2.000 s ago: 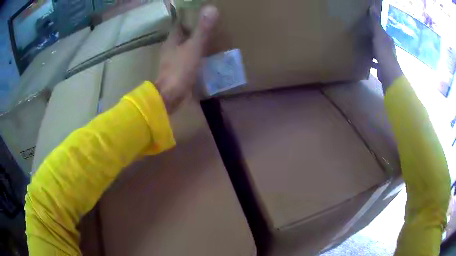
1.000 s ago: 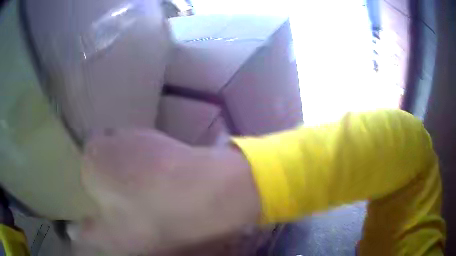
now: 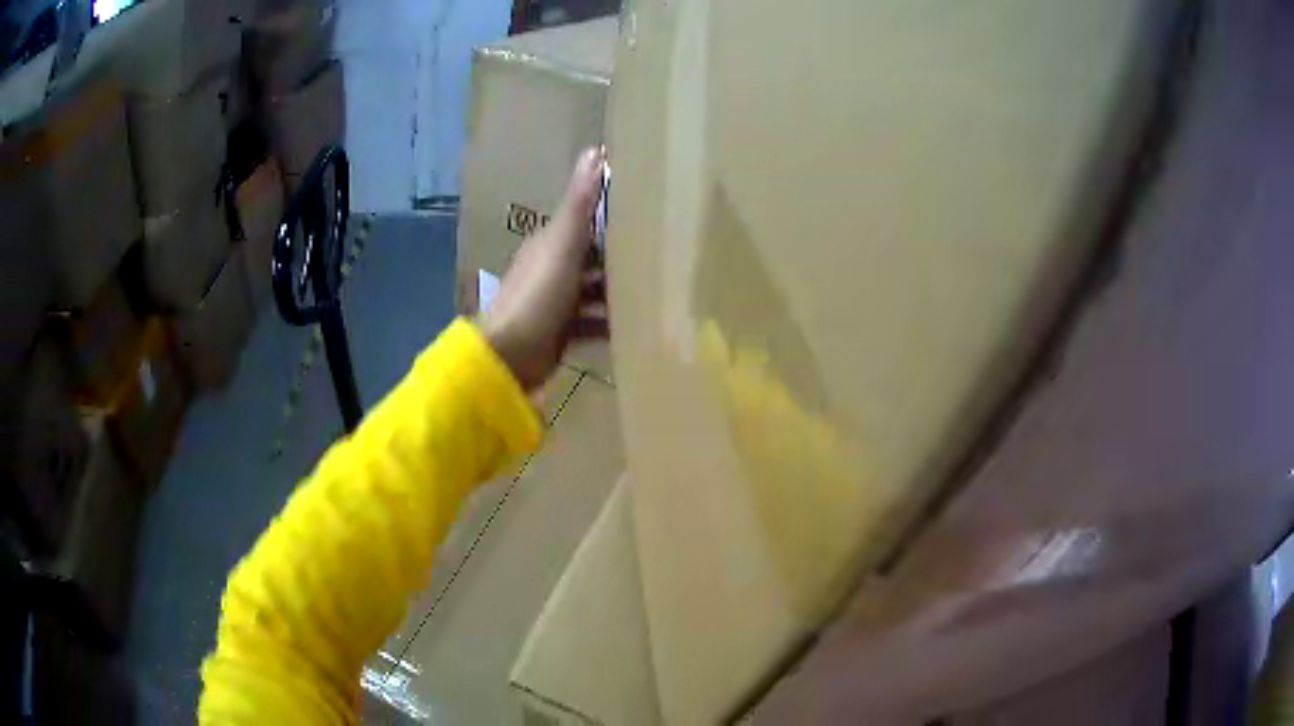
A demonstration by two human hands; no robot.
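A large brown carton (image 3: 908, 213) fills the right half of the view, very close and tilted, with shiny clear tape at its lower right. My left hand (image 3: 546, 277) is at the carton's left edge, thumb up, its fingers partly hidden by the carton; the yellow sleeve comes from the lower left. My right hand is not in view. Below and beside the held carton are other closed cartons (image 3: 497, 525), and a printed carton (image 3: 532, 156) stands behind my left hand.
A black pallet truck handle (image 3: 329, 284) stands upright left of the cartons. Stacked cartons (image 3: 178, 170), some with orange tape, line the far left. Grey-blue floor (image 3: 234, 482) with a striped line runs between them. A pale door (image 3: 440, 99) is at the back.
The view has swung from the bright area to the aisle. The blurred hand and forearm across the front are gone. My left hand now shows against the large carton's left edge.
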